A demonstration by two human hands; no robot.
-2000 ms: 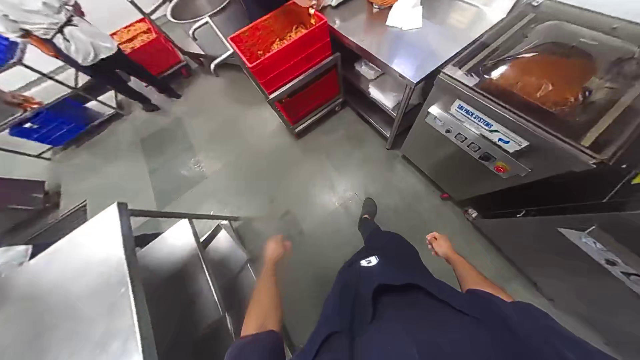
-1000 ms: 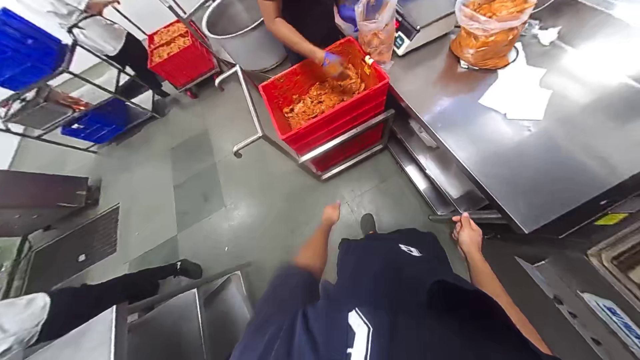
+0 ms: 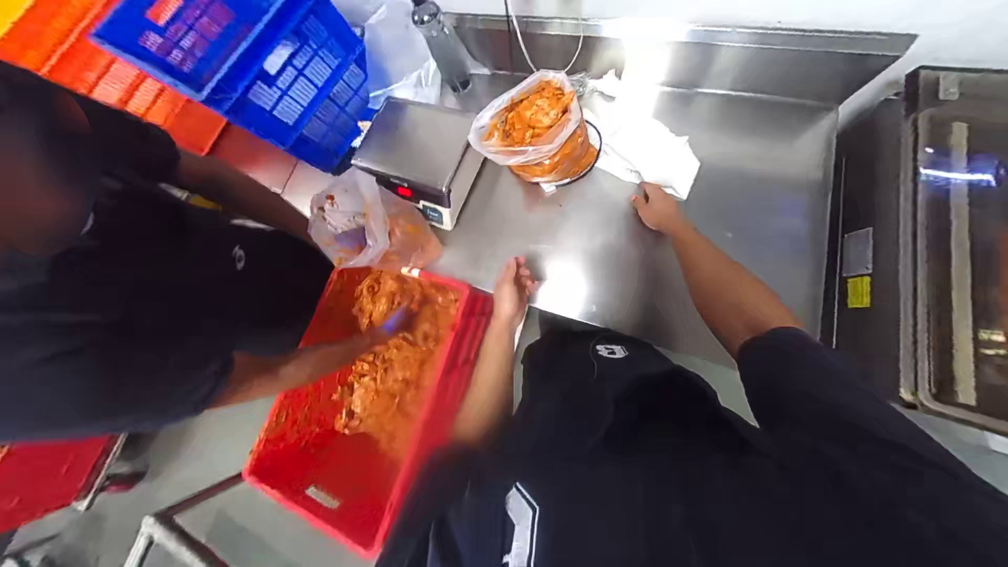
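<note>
My right hand (image 3: 658,208) is at the near edge of white sheets (image 3: 657,153) on the steel table (image 3: 756,205); its fingertips touch or nearly touch them, and whether it grips one I cannot tell. Over the table's front edge is my left hand (image 3: 516,285), fingers loosely curled, holding nothing that I can see. Beyond and between the hands stands an open clear plastic bag of orange-coated meat (image 3: 535,118). A digital bench scale (image 3: 421,150) lies to its left.
At left a co-worker's gloved hand (image 3: 398,319) reaches into a red crate (image 3: 465,346) of coated meat. Beside the scale is another filled plastic bag (image 3: 378,228). Blue crates (image 3: 291,87) are stacked behind. A lidded machine (image 3: 957,260) stands at right, a steel rail (image 3: 181,543) below left.
The view has turned and come close to the table. My right hand has moved from the table's edge to the white sheets. My left hand is now at the table's front edge beside the red crate.
</note>
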